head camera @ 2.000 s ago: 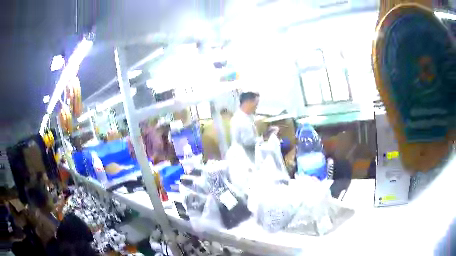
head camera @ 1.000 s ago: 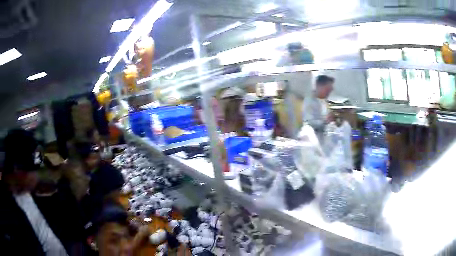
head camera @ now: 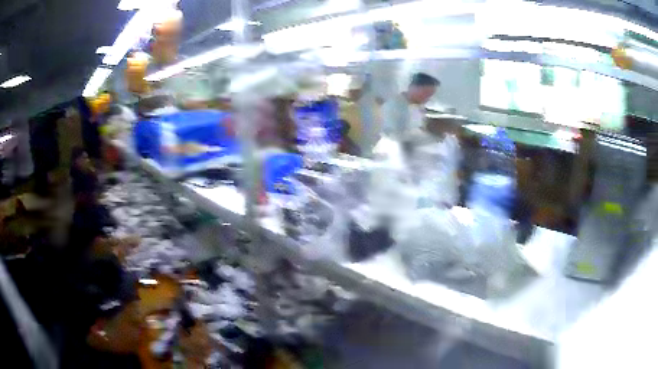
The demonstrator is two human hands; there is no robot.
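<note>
Neither of my hands is in the picture. The frame is blurred. A long white shelf (head camera: pixel 447 304) runs from the lower right towards the far left. Clear plastic bags with grey contents (head camera: pixel 440 249) stand on it, with a dark bag (head camera: pixel 368 239) beside them. A large clear-blue bottle (head camera: pixel 493 173) stands behind the bags. Below the shelf, many small white parts (head camera: pixel 155 241) lie in a long heap; their exact kind cannot be told.
Blue boxes (head camera: pixel 198 137) sit on the shelf at the left. A white upright post (head camera: pixel 247 137) rises from its edge. A person in light clothing (head camera: pixel 397 119) stands behind the shelf. Blurred people are at the lower left. A grey box (head camera: pixel 602 216) stands at the right.
The view has swung and blurred. The shelf, bags and standing person now appear further left and higher than one second ago. The grey box at the right has come back into view.
</note>
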